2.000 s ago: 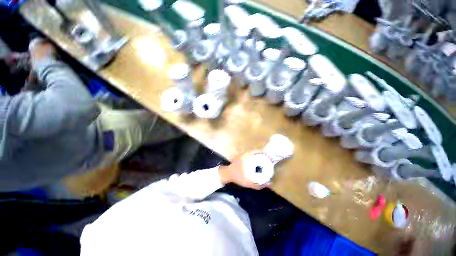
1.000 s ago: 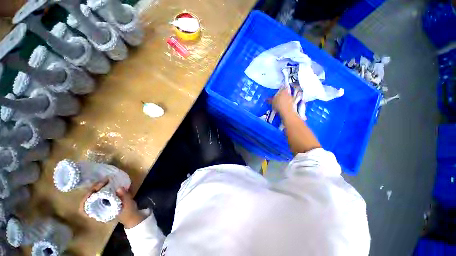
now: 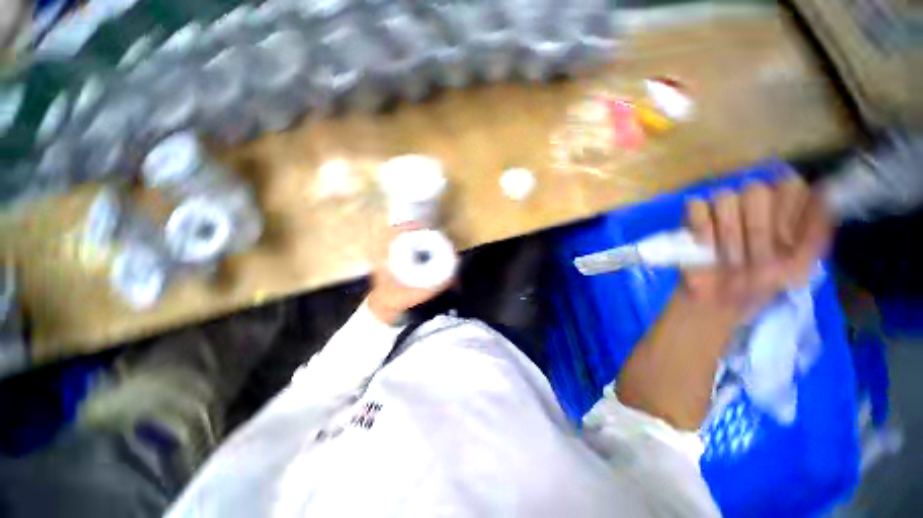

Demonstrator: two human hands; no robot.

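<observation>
My left hand holds a grey-white tube body at the bench's front edge, its round rim and dark hole facing up. My right hand is closed around a slim grey-white stem, raised over the blue crate. The stem's narrow end points left towards the bench; its other end, beyond my hand, is blurred. The stem and the body are apart. A small white bottle lies alone on the bench, blurred.
Blurred rows of assemblies line the bench's far side. Loose tube bodies stand at left. A pink-red item and yellow ring lie at right. The blue crate holds a whitish bag. A person's leg shows lower left.
My right hand has come up out of the crate with a stem in it. My left hand still holds the body. The view has swung left.
</observation>
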